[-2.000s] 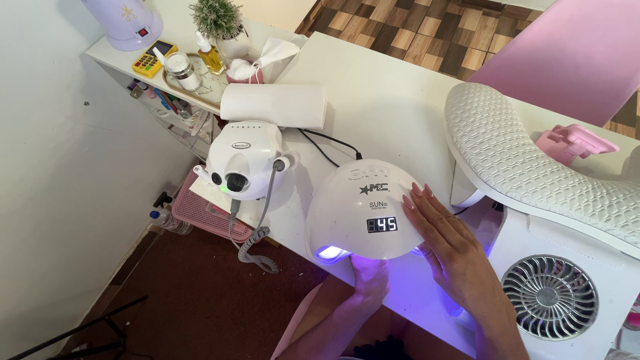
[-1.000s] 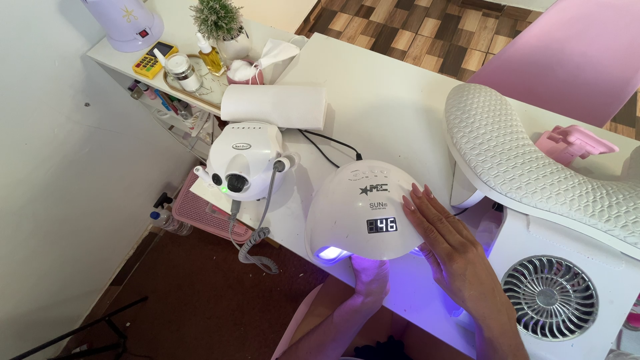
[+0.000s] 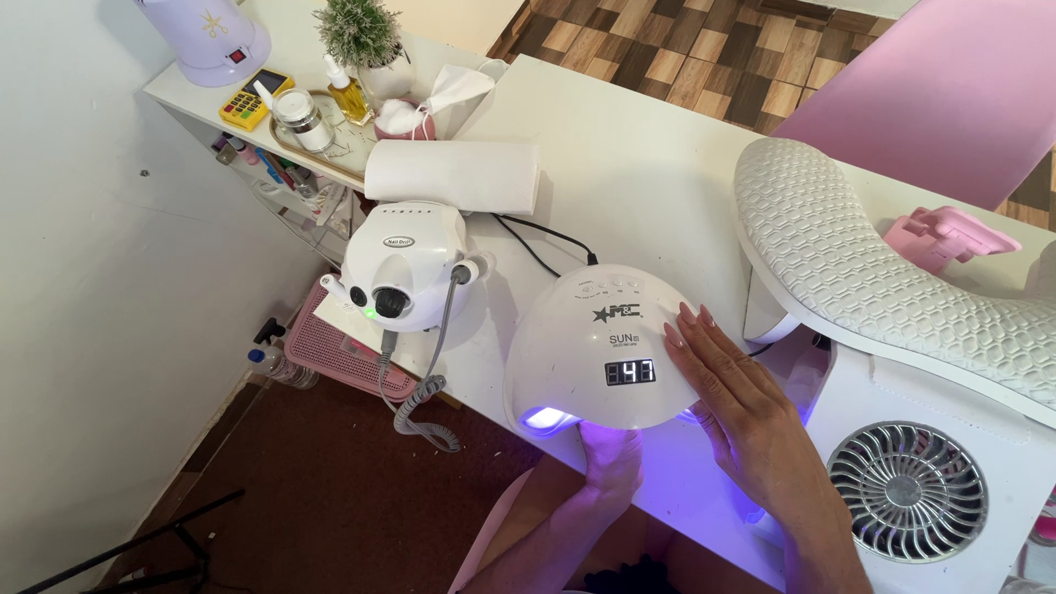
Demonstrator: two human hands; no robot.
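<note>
A white dome-shaped UV nail lamp (image 3: 577, 346) stands at the edge of the white table, its violet light glowing and its display lit. My left hand (image 3: 610, 454) reaches palm-side unclear into the lamp's front opening; its fingers are hidden inside. Against the dome's right side rests my right hand (image 3: 734, 396), its long pink nails on the shell and its thumb lower down by the opening. To the left of the lamp is a white nail drill machine (image 3: 404, 264) with a green light and a coiled grey cord (image 3: 421, 404).
Behind the drill lies a white towel roll (image 3: 454, 176). At right are a textured white armrest (image 3: 825, 214), a pink clamp-like item (image 3: 949, 235) and a dust collector fan (image 3: 907, 491). A tray (image 3: 342, 165) with a jar and dropper bottle sits back left. A black cable (image 3: 544, 227) runs to the lamp.
The number on the lamp's display has gone up from 45 through 46 to 47. Both hands have kept their places.
</note>
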